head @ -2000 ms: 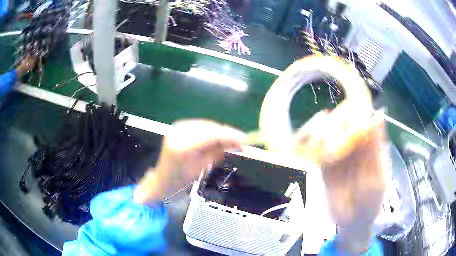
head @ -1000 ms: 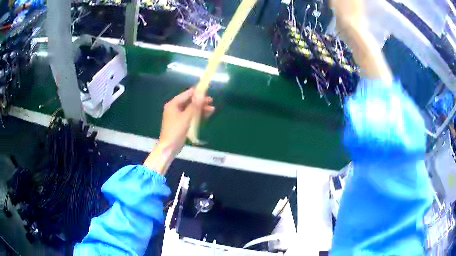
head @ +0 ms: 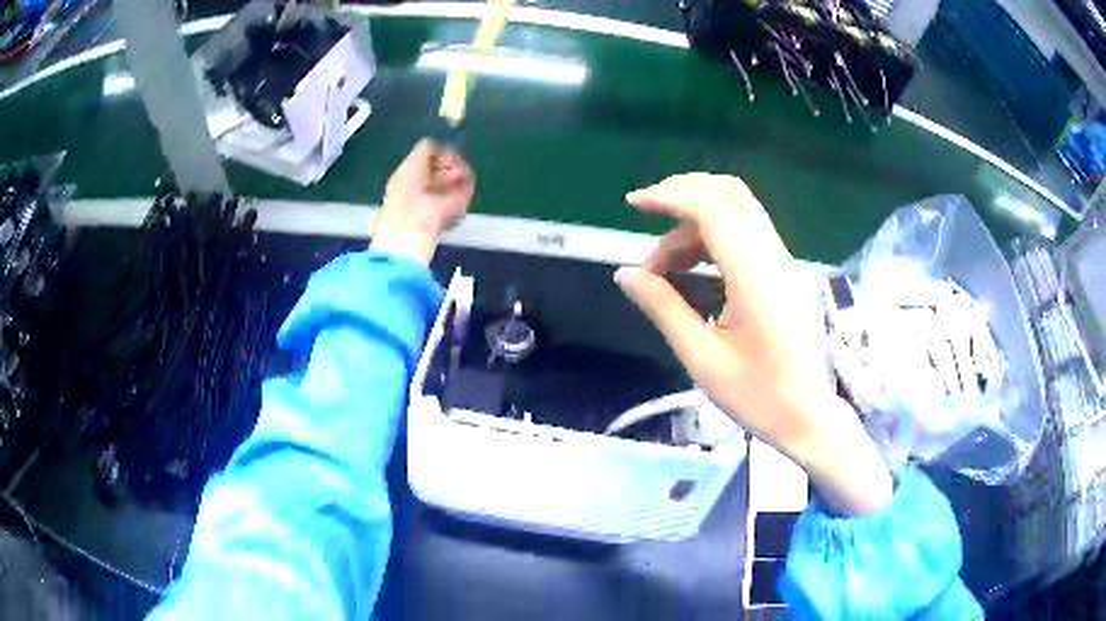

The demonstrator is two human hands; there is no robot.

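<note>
The white housing (head: 558,479) lies open on the bench mat in front of me, with a finely ribbed side and a small dark window. Inside are a round metallic part (head: 512,337) and a curved white cable (head: 655,406). My left hand (head: 427,192), slightly blurred, is closed at the lower end of a yellow tape strip (head: 471,67), which runs up out of the picture. My right hand (head: 728,291) is over the housing's right rear, thumb and index finger apart, holding nothing visible.
A black cable bundle (head: 182,352) lies at left. A clear bag of white parts (head: 934,352) is at right. A white strip with black rectangles (head: 776,491) lies beside the housing. Another housing (head: 303,109) stands on the green belt (head: 570,158), near a pale post (head: 170,97).
The tape roll has gone out of view, with a yellow strip now stretching up from my left hand. My right hand has come down from the upper right, open and empty. The view has shifted.
</note>
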